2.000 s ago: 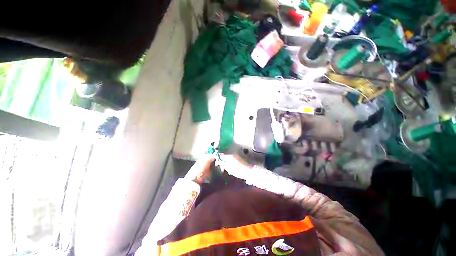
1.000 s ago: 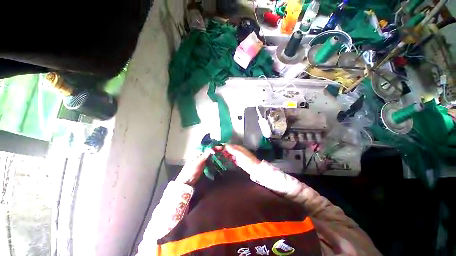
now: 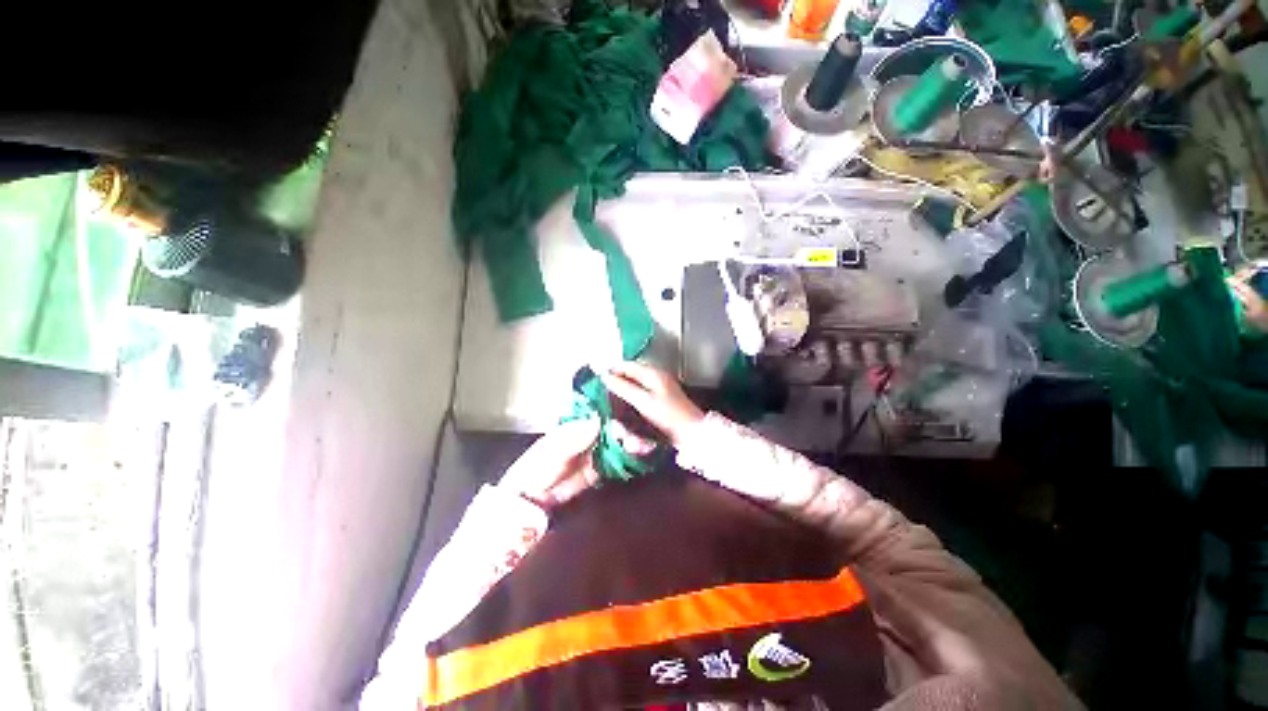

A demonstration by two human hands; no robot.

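Note:
My left hand (image 3: 563, 461) and my right hand (image 3: 656, 400) are close together at the table's front edge, above the apron. Both hold a bunched green fabric piece (image 3: 620, 456) between them. A dark bit shows at the top of the bunch; I cannot tell what it is. A narrow green band (image 3: 622, 295) runs from near my right fingers up over the table to the crumpled green fabric pile (image 3: 556, 132) at the upper left. Whether the band joins the held piece is hidden by the fingers.
The overlock machine (image 3: 848, 327) stands right of my hands. A crinkled clear plastic bag (image 3: 987, 333) lies at its right. Green thread cones (image 3: 929, 95) stand behind. A pink-white packet (image 3: 694, 89) lies on the pile. The pale wall (image 3: 364, 278) is at left. Another person's hand shows at the far right edge (image 3: 1256, 297).
The green fabric in my hands is more bunched and more visible. My right hand now lies over its top. The view has shifted, so the table and pile sit slightly higher in the picture.

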